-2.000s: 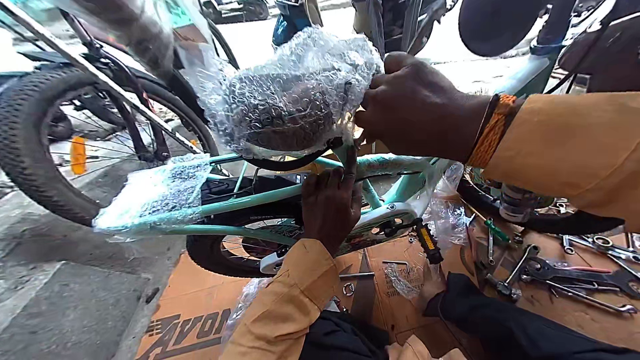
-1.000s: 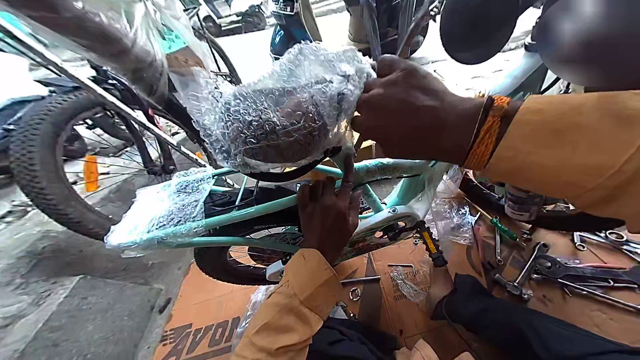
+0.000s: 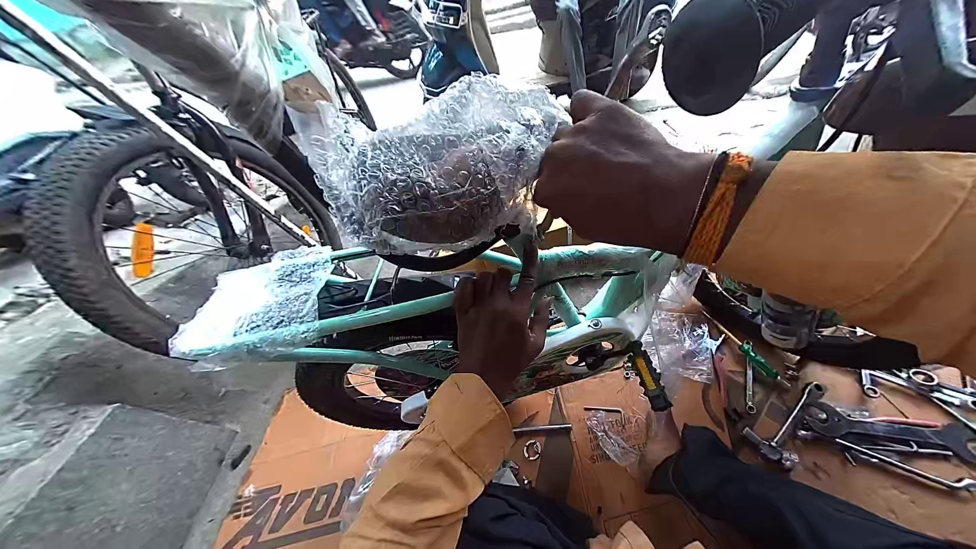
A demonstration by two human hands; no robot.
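Note:
A mint-green bicycle frame (image 3: 396,311) lies across the view, its rear carrier end covered in bubble wrap (image 3: 263,301). The bicycle saddle (image 3: 438,187), wrapped in bubble wrap, sits above the seat tube. My right hand (image 3: 621,175) is closed on the front end of the wrapped saddle; its fingertips are partly hidden. Below the saddle, my left hand (image 3: 499,328) rests around the top of the frame by the seat tube, one finger pointing up along the seat post (image 3: 528,252). The chain guard (image 3: 591,339) and a pedal (image 3: 650,377) are right of it.
Spanners (image 3: 877,438), a green-handled screwdriver (image 3: 761,362) and a can (image 3: 788,320) are at the right on flattened cardboard (image 3: 305,473). A metal ring (image 3: 532,450) lies near my legs. Another bicycle's wheel (image 3: 57,229) stands at the left; parked motorcycles and people are behind.

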